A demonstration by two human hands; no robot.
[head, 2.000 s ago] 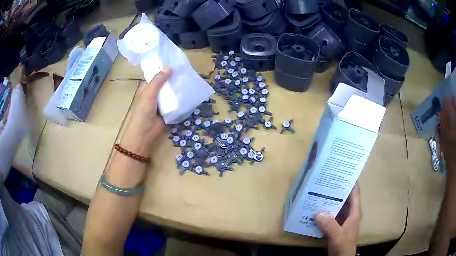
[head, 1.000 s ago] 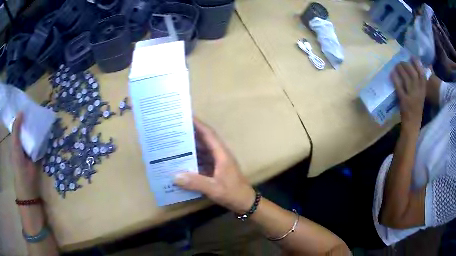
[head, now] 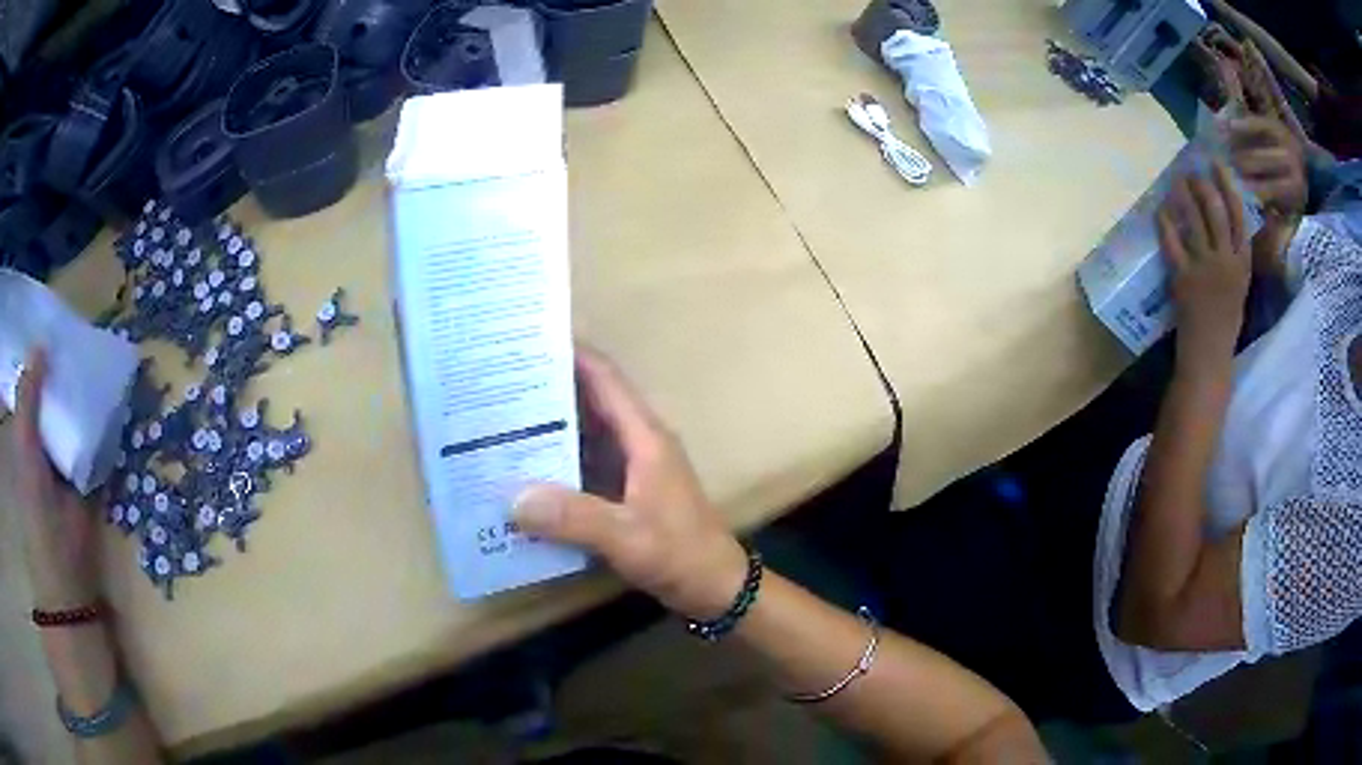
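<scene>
My right hand [head: 635, 486] holds a pale blue-white retail box [head: 493, 336] upright near the table's front edge, thumb on the printed side, fingers behind it. The box's top flaps are open. My left hand [head: 53, 493] is at the far left edge, partly cut off, and holds a white crinkled pouch [head: 67, 374]. The pouch is cut off by the picture's edge, and its contents do not show. A loose pile of small dark three-armed parts [head: 209, 434] with pale round dots lies between the two hands.
Black moulded cups [head: 291, 135] are heaped at the back left. A coiled white cable [head: 887, 142] and a dark-headed device in a white sleeve [head: 938, 108] lie at the back right. A person in a white top [head: 1270, 493] holds another box [head: 1143, 269] at the right.
The view has swung right, so my left hand and the pouch now sit at the left edge. The box in my right hand now shows its text side more squarely. The neighbour's hands have shifted on their box.
</scene>
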